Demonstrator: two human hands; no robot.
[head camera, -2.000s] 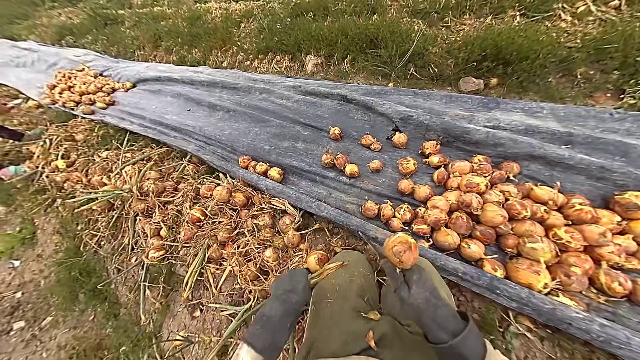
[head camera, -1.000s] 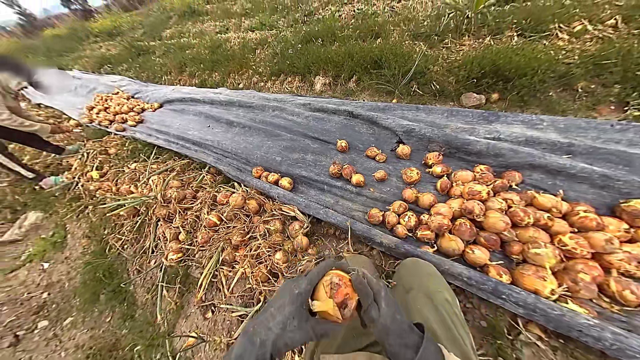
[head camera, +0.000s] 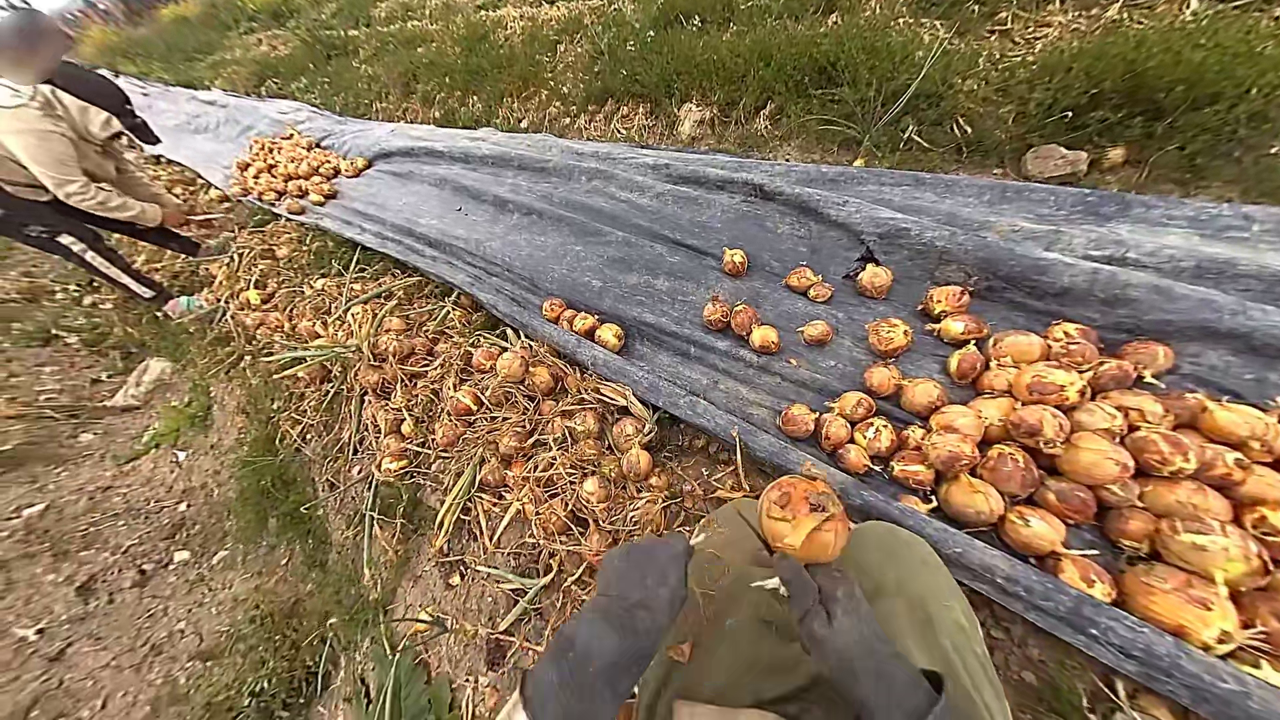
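An onion with peeling skin (head camera: 803, 519) sits at the fingertips of my right hand (head camera: 850, 630), which wears a dark grey glove, above my knees. My left hand (head camera: 615, 620), gloved alike, is apart from that onion, at the left of my lap; its fingertips are hidden or blurred. Ahead and to the right, a large heap of onions (head camera: 1095, 458) lies on a long dark fabric sheet (head camera: 620, 240). Smaller groups of onions (head camera: 583, 323) rest nearer its middle. Unsorted onions with dry stalks (head camera: 500, 420) cover the ground to the left.
At the upper left a person in a beige top (head camera: 70, 160) bends beside the sheet, near another onion pile (head camera: 290, 170). Bare soil (head camera: 100, 580) runs along the left. Beyond the sheet are grass and a stone (head camera: 1055, 162).
A second ago both my hands held an onion together over my lap; now they are apart, with the onion at my right hand, nearer the sheet. More of the other person has come into view.
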